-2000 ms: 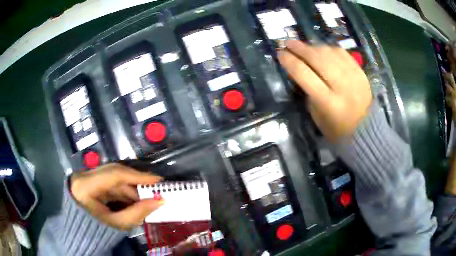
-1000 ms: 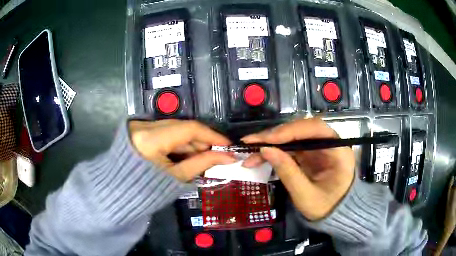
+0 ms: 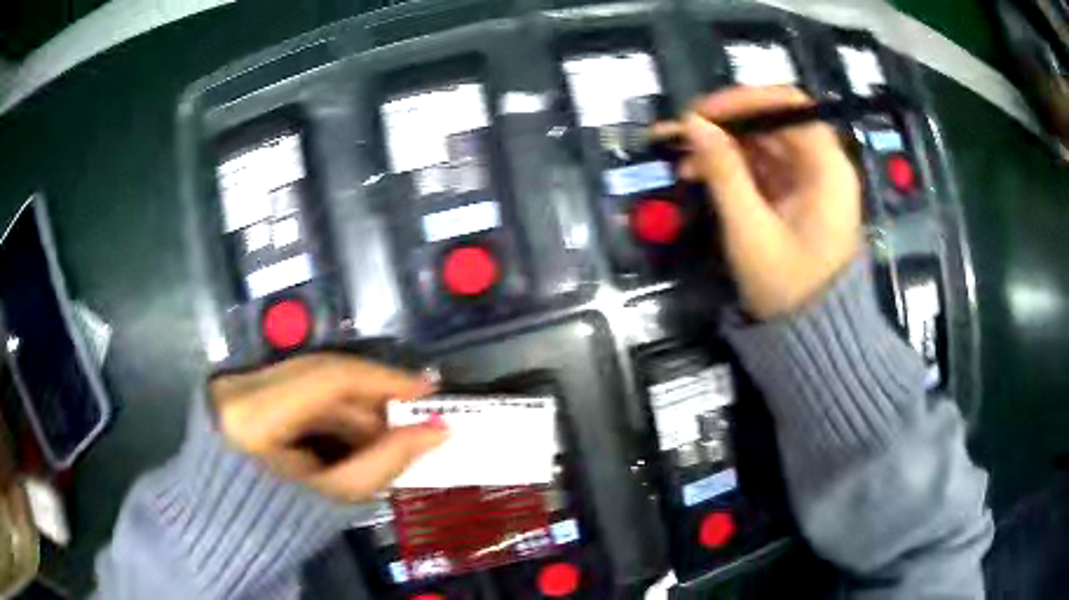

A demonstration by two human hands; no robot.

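My left hand [image 3: 322,428] pinches a white sticker sheet [image 3: 481,443] by its left side, with a dark-dotted top edge. A red grid sheet [image 3: 469,524] hangs below it, over units in the lower row. My right hand [image 3: 785,193] holds black tweezers [image 3: 780,118], pointing left. Their tips are blurred, at the middle of a black handheld unit [image 3: 639,177] in the upper row, between its white label and pale strip. Whether they touch it, or carry a sticker, I cannot tell.
A clear blister tray [image 3: 604,307] holds two rows of black units with red round discs [image 3: 470,271]. A smartphone [image 3: 50,334] lies at the left, with a small white object [image 3: 45,511] below it. A pale edge strip curves along the top.
My right hand and the tweezers have moved from the sticker sheet up to an upper-row unit. My left hand still holds the sheet, now apart from my right hand. The view has shifted and tilted.
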